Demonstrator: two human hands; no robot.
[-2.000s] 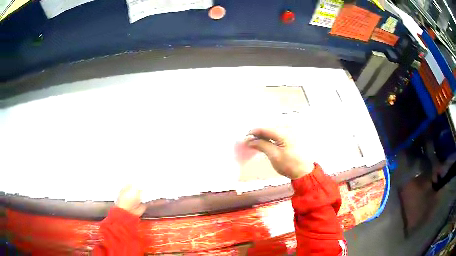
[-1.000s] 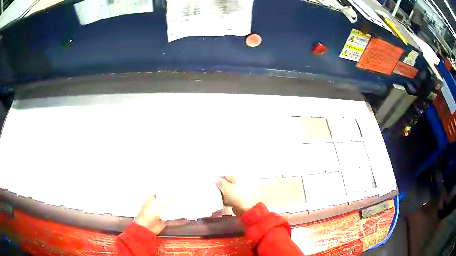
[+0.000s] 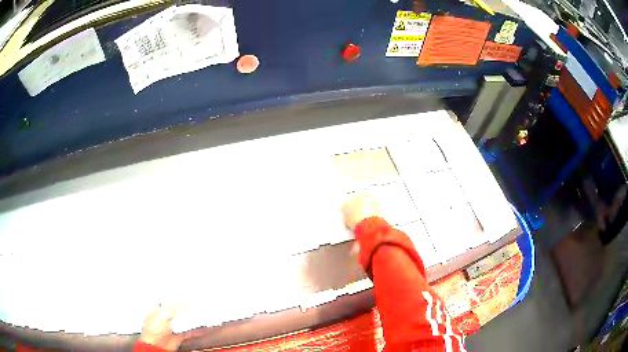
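The large white cut sheet point(image 3: 172, 227) covers the machine bed, with thin cut lines marking rectangles at its right part. My right hand point(image 3: 359, 208) rests on the sheet above an emptied pocket point(image 3: 330, 267) at the front edge; glare washes out its fingers, so I cannot tell if it holds anything. A second emptied pocket point(image 3: 363, 168) farther back shows a tan surface. My left hand point(image 3: 160, 324) lies at the sheet's front edge at the lower left, partly washed out by glare; its fingers cannot be made out.
A dark blue beam point(image 3: 296, 41) runs behind the bed with papers, warning labels and a red button point(image 3: 350, 52). The bed's front edge is wrapped in red point(image 3: 489, 282). A blue tube point(image 3: 529, 258) curves around the right corner. A grey metal block point(image 3: 490, 106) stands beyond the far right corner.
My right hand has moved from the front edge to farther back and right on the sheet. My left hand shows lower and farther left. The view has shifted and tilted.
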